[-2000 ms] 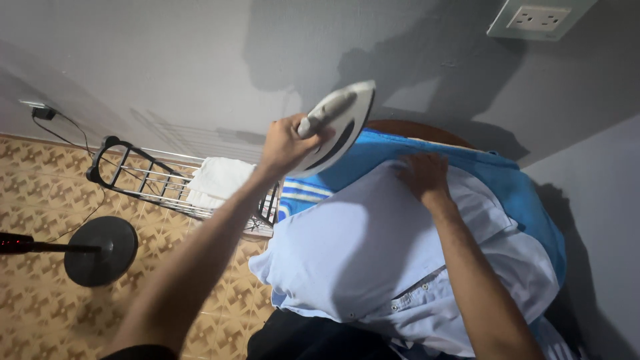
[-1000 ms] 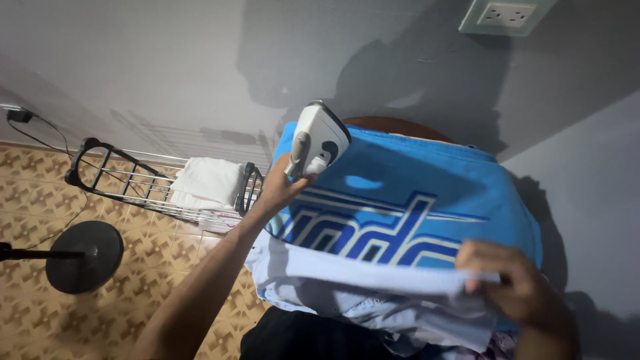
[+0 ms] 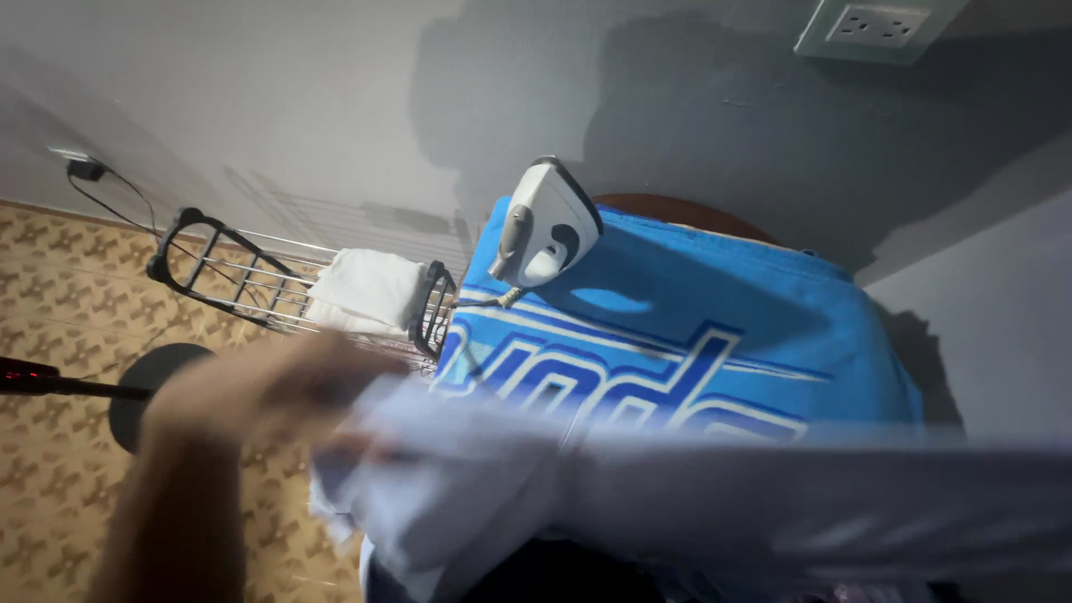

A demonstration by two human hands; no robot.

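A white clothes iron [image 3: 553, 226] stands on its heel at the far left of a blue patterned towel [image 3: 712, 293], with nobody's hand on it. The towel covers a surface whose brown rounded edge shows behind. Blurred by motion, my left hand [image 3: 276, 389] is at the left end of a light blue garment [image 3: 670, 494], its fingers at the cloth; whether they grip it is unclear. The garment stretches across the near side of the towel to the right edge of the view. My right hand is out of view.
Left of the towel, a wire rack [image 3: 243, 293] holds folded white cloth [image 3: 368, 285]. A black round base [image 3: 159, 394] with a pole stands on the patterned floor. Behind is a grey wall with a socket [image 3: 879, 25]; a plug with a cord [image 3: 86, 170] is at far left.
My left hand has let go of the iron, which now stands on the towel, and has come down to the garment. The garment has been pulled off the towel's middle. My right hand has left the view.
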